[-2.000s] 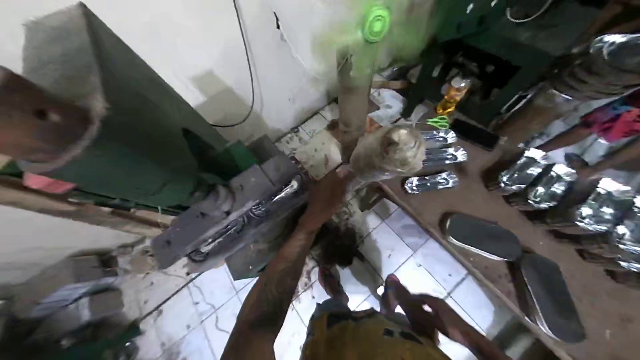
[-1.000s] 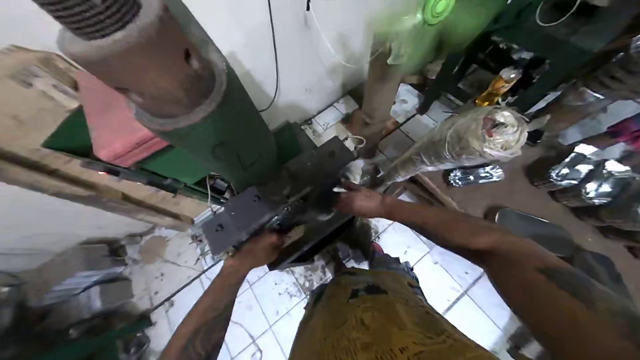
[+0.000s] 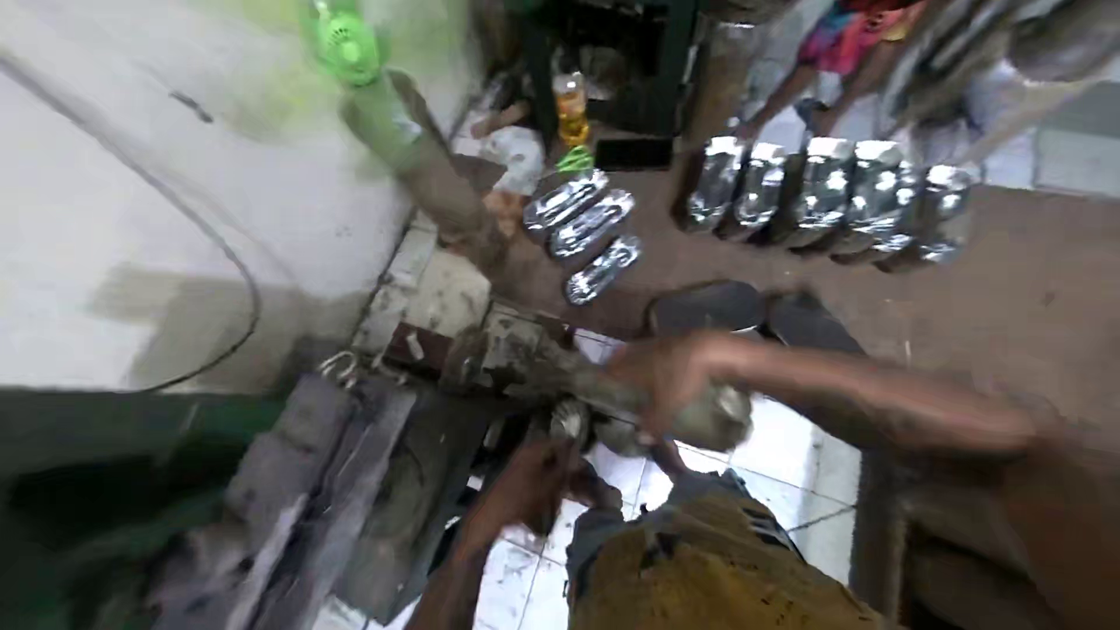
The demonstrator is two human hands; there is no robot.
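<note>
My right hand is closed around a wrapped roll or post with a rounded end, right of centre; the view is blurred. Lower and to the left, my left hand is at a small shiny metallic piece; whether it grips the piece is unclear. To the left lies a grey metal press bed or die block, part of a green machine, with neither hand on it. Shiny metal oblong pieces lie on the brown table beyond my right hand.
More shiny oblong pieces stand in a row on the brown table, beside a person's arms. Two dark oval plates lie near its edge. A bottle of orange liquid, a green fan and a hanging cable are farther back.
Both hands have left the press block they were at one second ago. My right hand is now on the wrapped roll. The view has swung to the right.
</note>
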